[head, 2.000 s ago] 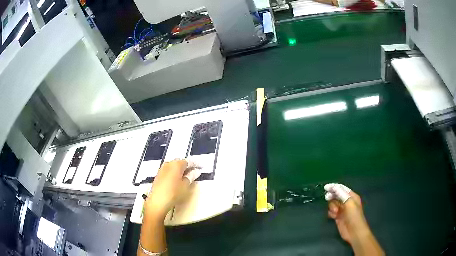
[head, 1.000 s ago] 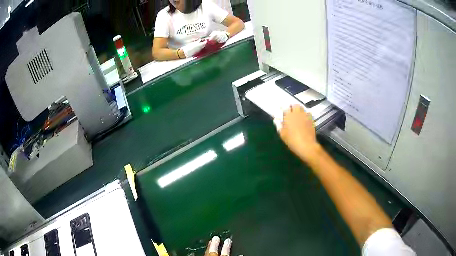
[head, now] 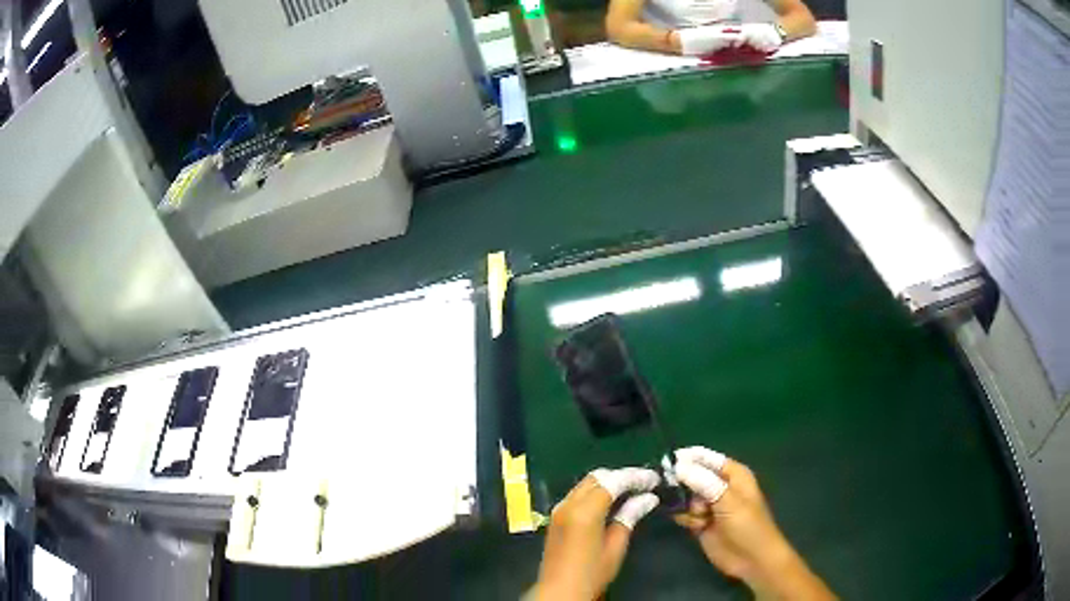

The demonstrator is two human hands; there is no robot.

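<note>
A dark phone-sized panel is held tilted above the green mat, its camera-hole end pointing away from me. My left hand, with white finger cots, grips its near end from the left. My right hand, also with finger cots, is at the same near end from the right, fingertips pinched close to a small shiny piece. The fingers hide most of the panel's near end. Whether the shiny piece is film I cannot tell.
White conveyor at left carries several spaced panels. Yellow tape marks the belt-side edge of the green mat. A short outfeed conveyor sticks out of the cabinet at right. A grey box and a person's gloved hands are beyond.
My right hand has come back from the outfeed to the mat's near side, and the dark panel is now between both hands. The outfeed belt no longer shows a panel. The view has swung left.
</note>
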